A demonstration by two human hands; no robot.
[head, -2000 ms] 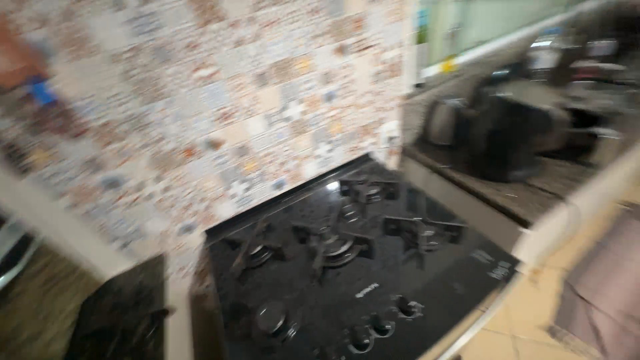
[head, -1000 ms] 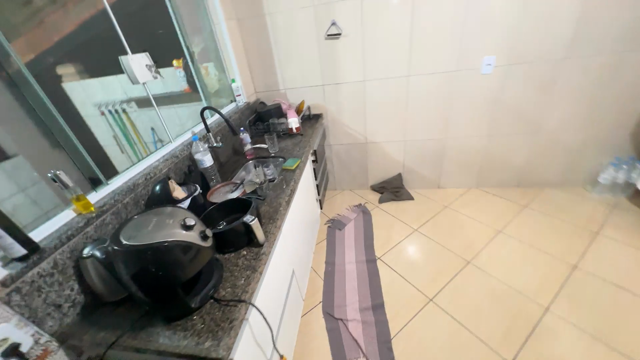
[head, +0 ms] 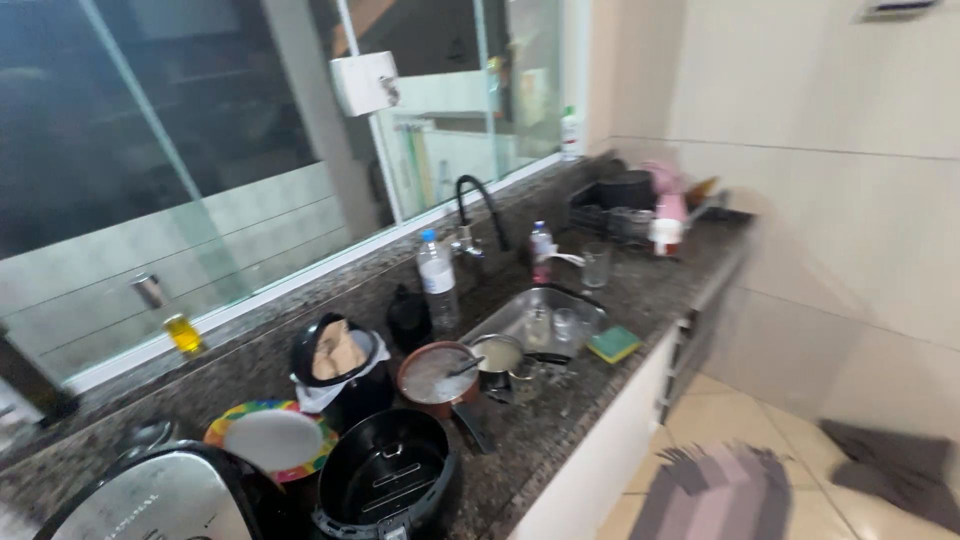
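Note:
Neither my left hand nor my right hand shows in the head view. A black air fryer basket stands at the near edge of the granite counter, beside the air fryer body. Behind them lies a plate with a colorful rim. A brown pan with a utensil in it sits near a smaller pot by the steel sink. Glasses stand in the sink, and a green and yellow sponge lies at its edge. A black faucet curves above.
A small bin with a bag liner and a water bottle stand along the backsplash. A dish rack holds dark and pink items at the far end. On the tiled floor lie a striped rug and a dark cloth.
The view has swung from the cooktop and patterned wall to the sink counter, which now appears closer than one second ago. No hand shows in any frame.

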